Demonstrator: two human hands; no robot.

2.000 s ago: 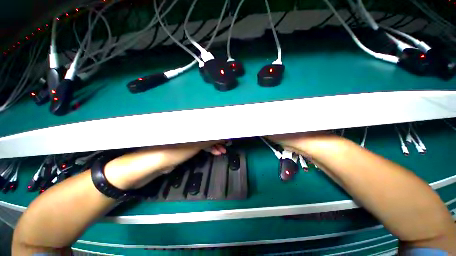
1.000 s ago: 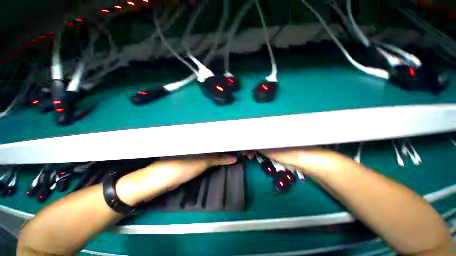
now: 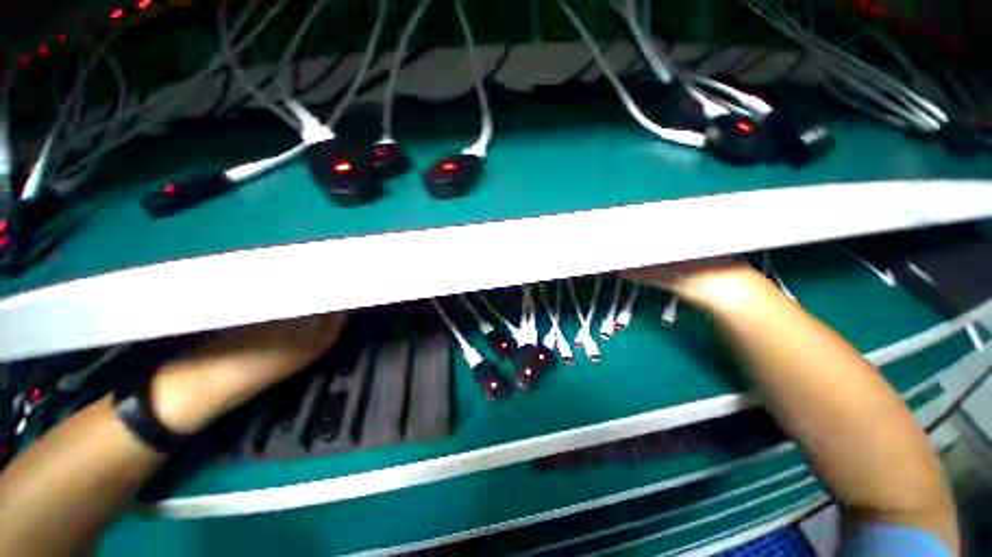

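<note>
A dark slotted tray (image 3: pixel 405 390) lies on the lower green shelf, with a few black devices in its slots. My left hand (image 3: pixel 322 329) is over the tray's back left part, mostly hidden by the white shelf edge and blurred. My right hand (image 3: pixel 666 274) reaches under the same edge to the right; its fingers are hidden. Between them, black devices (image 3: pixel 528 368) with red lights hang on white cables. Free cable plugs (image 3: pixel 589 346) lie just right of these, and another plug (image 3: pixel 669 313) lies below my right hand.
The upper shelf's thick white edge (image 3: pixel 468 258) crosses above both forearms. On that shelf lie plugged-in black devices (image 3: pixel 346 174) with red lights. More devices (image 3: pixel 35 394) are at the lower left. Another dark tray (image 3: pixel 957 272) is at the far right. A blue grid surface (image 3: pixel 785 544) shows below.
The view has shifted right. My hands, close together before, are now far apart: left back over the tray, right further right. More lit devices and free plugs are visible between them.
</note>
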